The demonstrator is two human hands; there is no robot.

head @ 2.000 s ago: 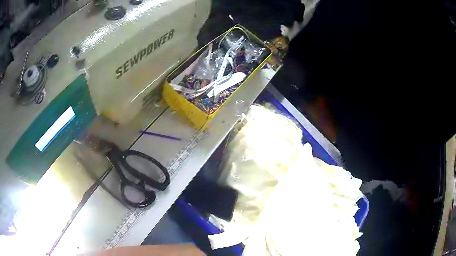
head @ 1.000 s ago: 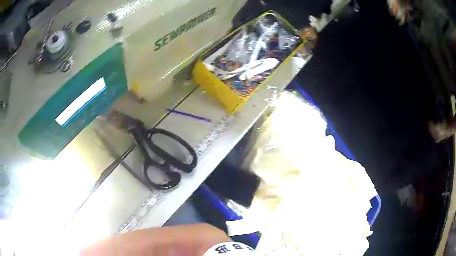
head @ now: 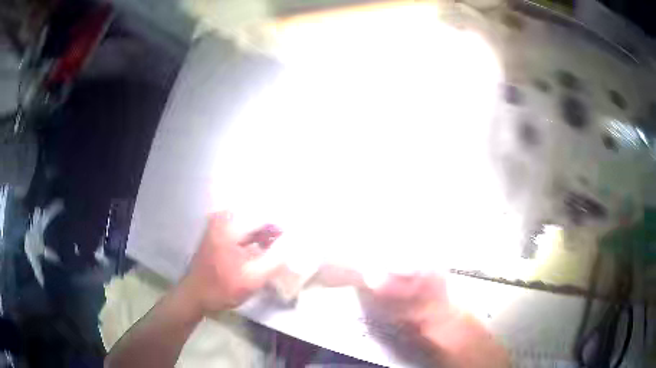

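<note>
My left hand (head: 224, 269) is over the front edge of the pale sewing table (head: 169, 172), left of centre, with a small dark reddish spot by its fingers. My right hand (head: 421, 305) is to its right, on or just above the table. The fingers of both hands fade into blur and white lamp glare. A pale strip, perhaps cloth, shows between the hands. I cannot tell whether either hand grips it. Any work under the glare is hidden.
The machine body (head: 532, 122) is blurred at the right. Black-handled scissors (head: 608, 334) lie at the lower right. Cream cloth (head: 216, 348) is below the table's front edge. Dark shapes and something red (head: 79, 47) are at the left.
The view has swung left along the table. Both hands now show, where only part of one showed before. The yellow box and blue tub have left the picture; the scissors are at the right edge.
</note>
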